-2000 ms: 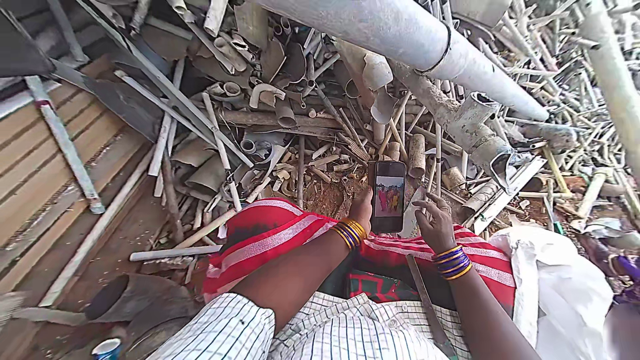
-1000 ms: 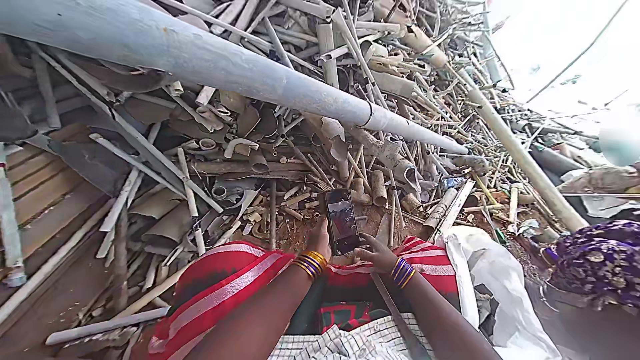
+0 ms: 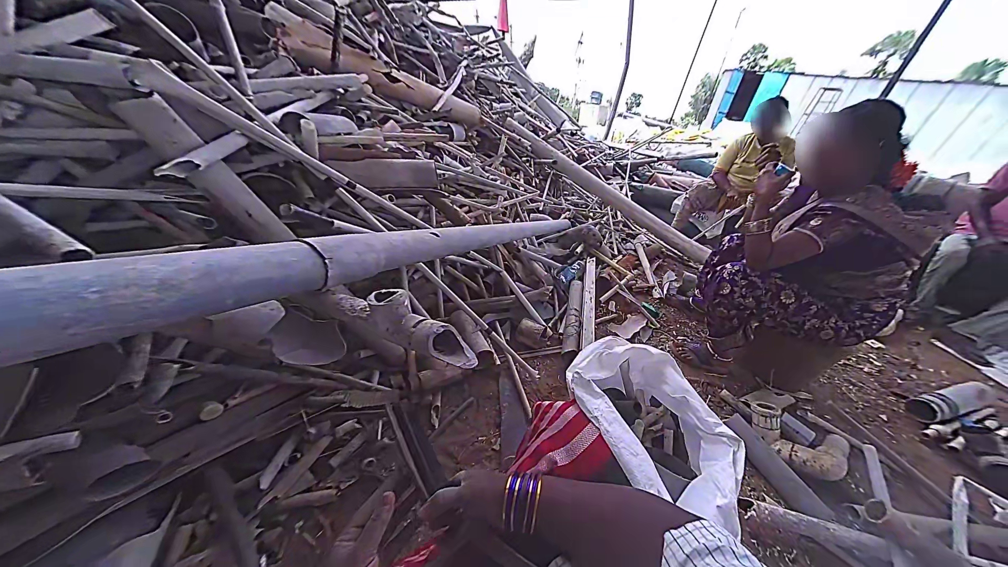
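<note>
At the bottom edge, my left hand (image 3: 364,537) is partly cut off and blurred, its palm side showing; whether it holds anything is unclear. Close to its right is my right hand (image 3: 463,502), with bangles (image 3: 522,502) on the wrist and its fingers bent and partly hidden. No phone is visible. Red striped cloth (image 3: 563,441) covers my knee beyond the right forearm. A white woven sack (image 3: 713,429) with pipe pieces inside stands open beside that knee. Pipe scraps (image 3: 303,457) lie in front of my hands.
A long grey plastic pipe (image 3: 197,287) slants across the left over a high scrap heap (image 3: 378,157). A person (image 3: 819,244) squats at the right, a hand raised with a small object; another person (image 3: 748,169) sits behind. Pipe fittings (image 3: 819,457) lie on the right-hand ground.
The phone, earlier in my left hand with my right hand beside it, is out of sight. Both hands now appear at the bottom edge. The view has swung far to the right and up.
</note>
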